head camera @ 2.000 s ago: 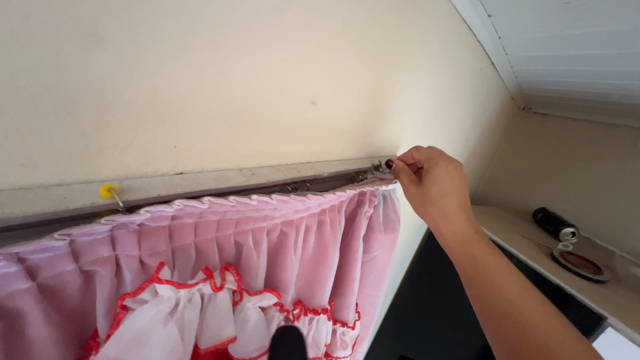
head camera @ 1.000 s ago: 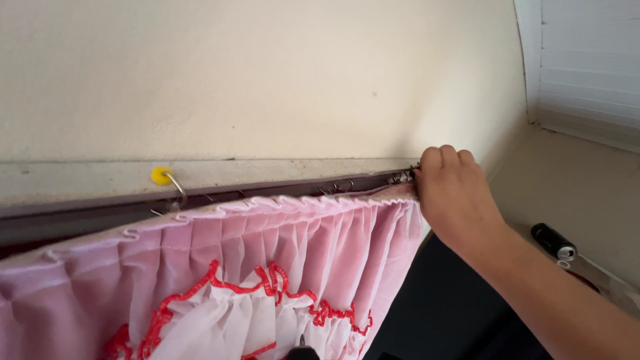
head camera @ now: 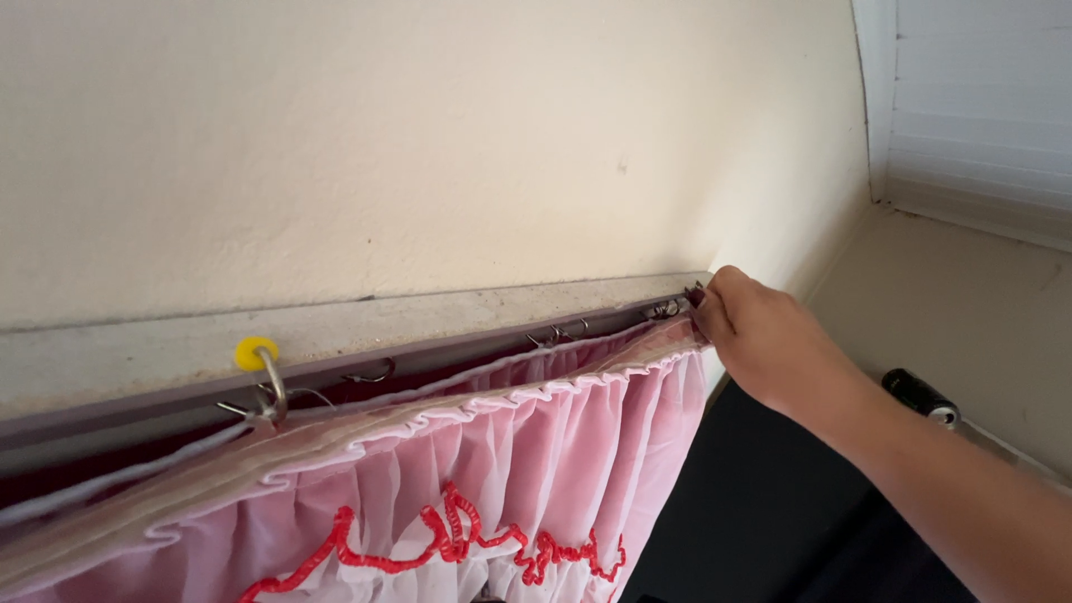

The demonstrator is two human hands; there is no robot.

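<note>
My right hand (head camera: 754, 335) reaches in from the right, its fingers closed on the top corner of a pink curtain (head camera: 578, 427), beside small metal hooks (head camera: 667, 310) at the far end of the ledge. White ruffles edged with red trim (head camera: 381, 563) run across the curtain. Its gathered top edge hangs below a pale ledge (head camera: 502, 314). A metal hook with a yellow disc (head camera: 256, 353) sticks out at the left, meeting the curtain's top. More metal hooks (head camera: 554, 335) show along the gap behind the fabric. My left hand is not in view.
A cream wall (head camera: 419, 151) rises above the ledge. White ceiling panels (head camera: 980, 109) are at the upper right. A dark drink can (head camera: 919, 396) lies on its side on a shelf behind my forearm. A black surface (head camera: 745, 494) is below my arm.
The view has shifted closer to the ledge and curtain top. My right hand stays at the curtain's corner. More of the gap behind the curtain's top edge shows now.
</note>
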